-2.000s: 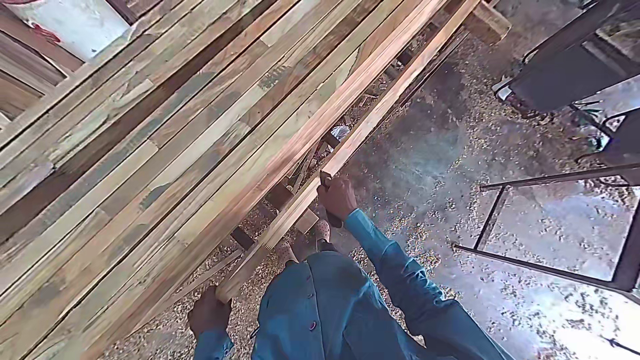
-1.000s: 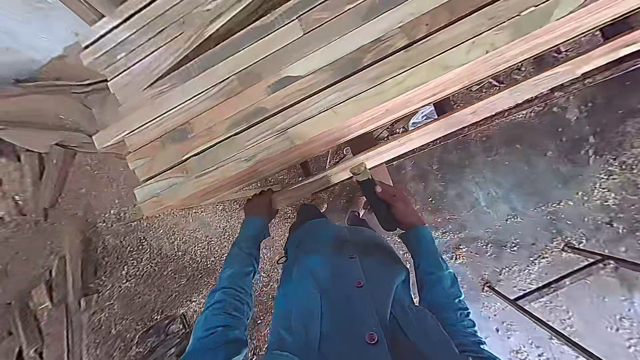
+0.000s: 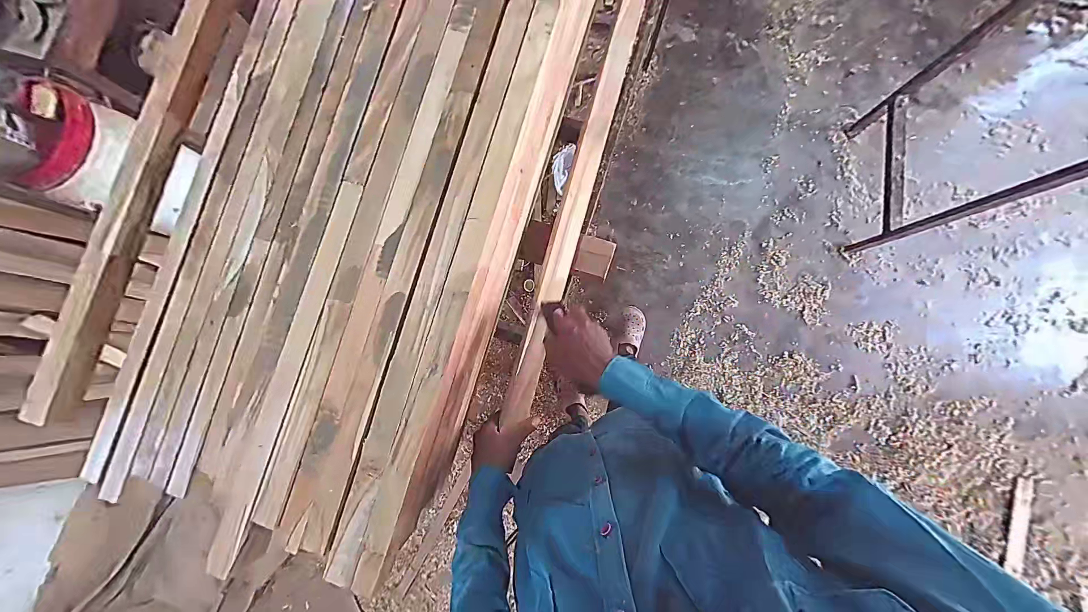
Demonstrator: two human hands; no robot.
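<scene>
A long, narrow wooden strip (image 3: 586, 161) runs from the top of the view down to my body, apart from the joined wooden boards on its left. My left hand (image 3: 501, 444) grips the near end of this strip. My right hand (image 3: 580, 347) is farther up the strip, closed around a small dark hand tool (image 3: 552, 311) that rests on the wood. The palm and fingers hide most of the tool, and its exact kind cannot be told.
Parallel wooden boards (image 3: 374, 255) lie side by side on my left. A wood block (image 3: 594, 257) juts out under the strip. Beyond them are a thick timber (image 3: 127, 212) and a white bucket with a red rim (image 3: 75, 140). Shavings (image 3: 782, 374) and a metal frame (image 3: 894, 166) are on the right floor.
The view has swung round strongly. The right hand's dark tool, tilted off the strip's edge and plainly visible one second ago, is now on the strip, mostly covered by the hand.
</scene>
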